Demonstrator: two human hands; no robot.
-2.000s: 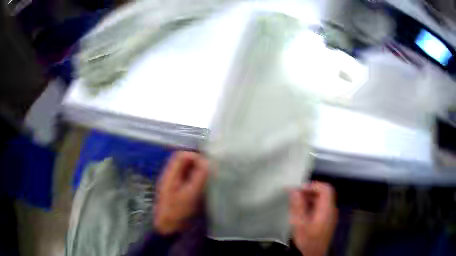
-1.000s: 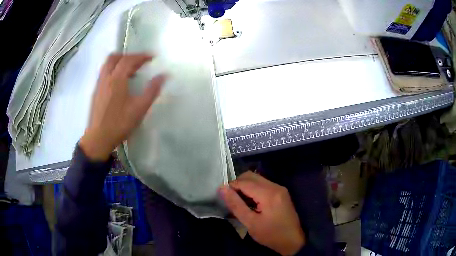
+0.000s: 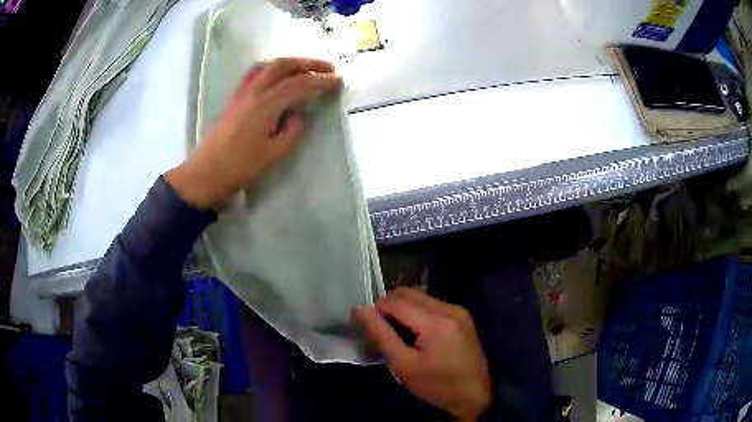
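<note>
A pale grey-green garment panel (image 3: 289,222) lies over the table's front edge, its lower end hanging down. Its right side shows a narrow layered edge. My left hand (image 3: 268,124) lies on the upper part of the panel, fingertips at the right edge near the needle area; it is slightly blurred, and whether it grips cloth is hard to tell. My right hand (image 3: 429,342) pinches the lower right edge of the panel. The needle plate (image 3: 365,36) with a yellowish patch is just right of the panel's top. The machine head is mostly cut off at the top.
A panel stack (image 3: 74,124) with fanned edges lies at the table's left. A measuring tape (image 3: 528,185) runs along the front edge. A smartphone (image 3: 672,80) rests on a tan pad at right. Blue crate (image 3: 676,346) stands lower right; loose green pieces (image 3: 194,371) lie lower left.
My left hand has moved right and up across the panel to its right edge, fingers now lowered onto it. My right hand stays at the lower right edge. The view has shifted slightly.
</note>
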